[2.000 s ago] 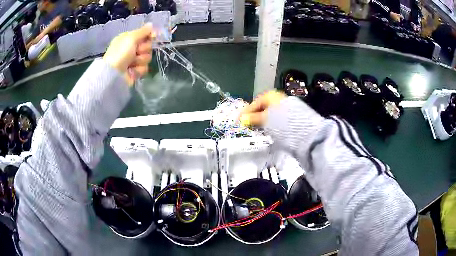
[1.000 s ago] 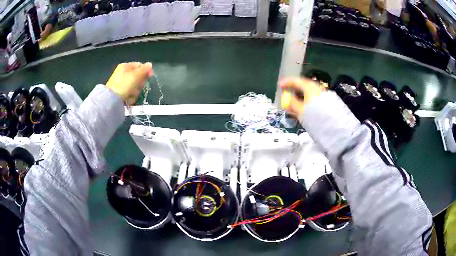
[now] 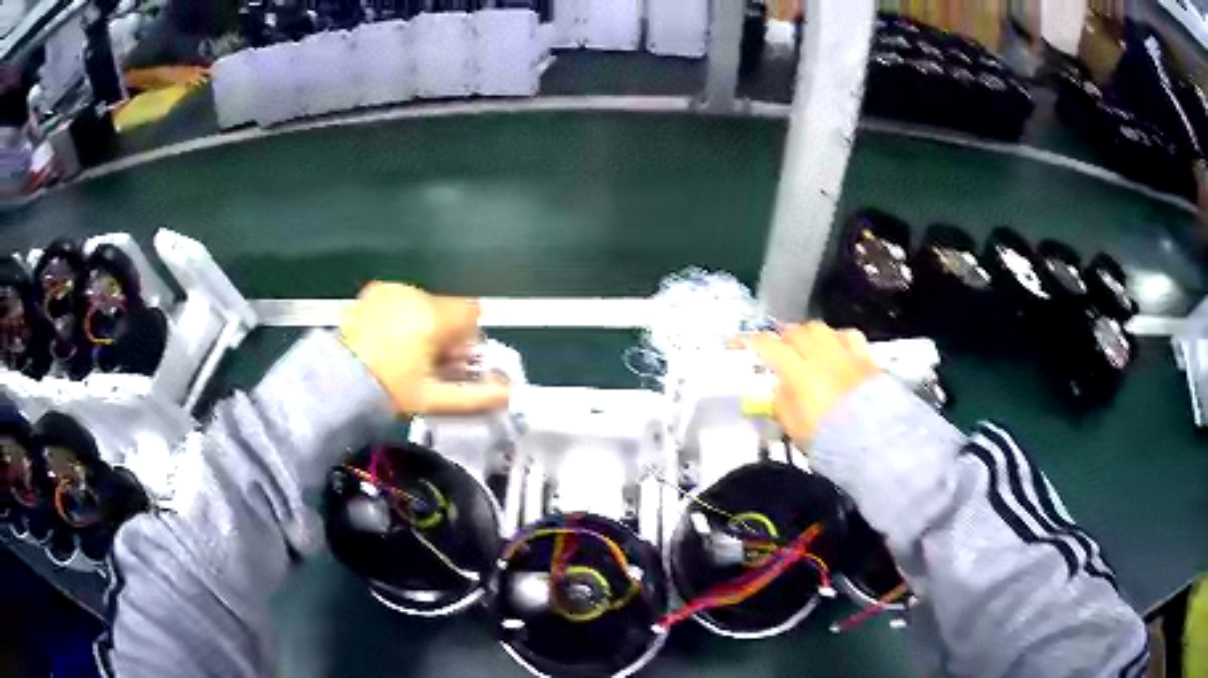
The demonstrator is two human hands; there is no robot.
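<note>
Round black-lined camera housings stand in a row before me, open side up: the leftmost [image 3: 411, 527], a second [image 3: 578, 599], a third [image 3: 758, 546] with red wires across it, and a partly hidden fourth. White bracket arms extend behind them. My left hand [image 3: 413, 351], blurred, has its thumb in front of and its fingers behind the leftmost housing's bracket plate [image 3: 493, 364]. My right hand [image 3: 811, 375], with a yellow patch on a finger, is at the third housing's bracket plate [image 3: 726, 421], fingers behind and thumb in front. A tangled pale heap of cords [image 3: 702, 315] lies behind the brackets.
Wired camera units [image 3: 93, 318] are grouped at left. Black ball modules [image 3: 956, 265] stand at right beyond my right hand. A white upright post [image 3: 819, 159] rises behind the heap. White units [image 3: 384, 66] line the far bench, and a person's dark sleeve shows at upper right.
Both hands have come down from above the bench onto the brackets. The pale strands that hung from my left hand no longer show there. The leftmost housing has turned, showing its yellow ring.
</note>
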